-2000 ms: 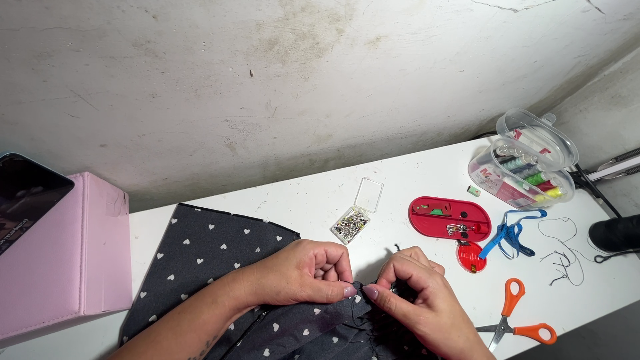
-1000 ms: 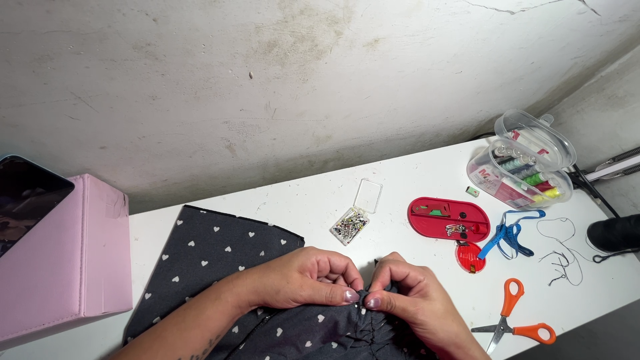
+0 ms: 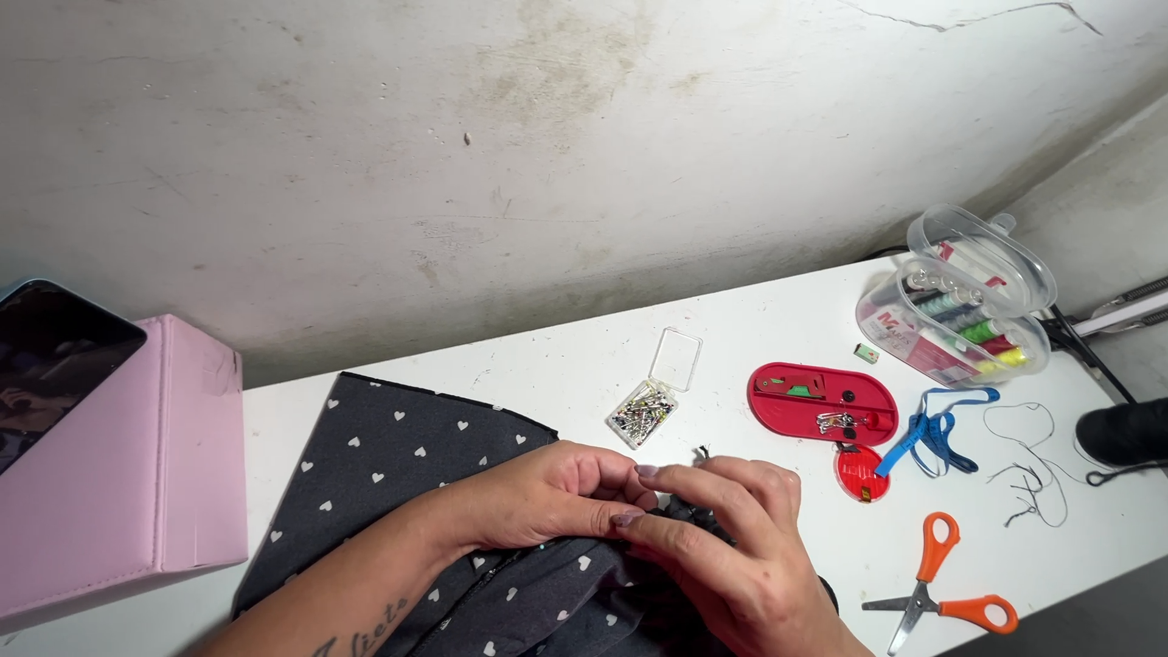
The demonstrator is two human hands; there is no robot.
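Dark fabric with a white heart print (image 3: pixel 401 438) lies over the table's near side and bunches up under both hands. My left hand (image 3: pixel 575 488) has its fingers curled on a gathered edge of this fabric. The fingertips of my right hand (image 3: pixel 730 529) meet the left ones at that edge; the thumb and index finger are close together, and whether something small sits between them is hidden. Just beyond the hands stands an open clear box of pins (image 3: pixel 642 413).
Right of the hands lie a red sewing-kit case (image 3: pixel 776 415), a red round container (image 3: pixel 861 473), blue tape (image 3: pixel 933 443), loose thread (image 3: pixel 1031 484) and orange-handled scissors (image 3: pixel 923 602). Behind is a clear tub of thread spools (image 3: pixel 954 328). A pink box (image 3: pixel 82 520) with a phone (image 3: pixel 59 365) stands left.
My right hand has shifted and turned, its fingers now reaching across to the left fingertips. The fabric between the hands has moved, and less of it shows there.
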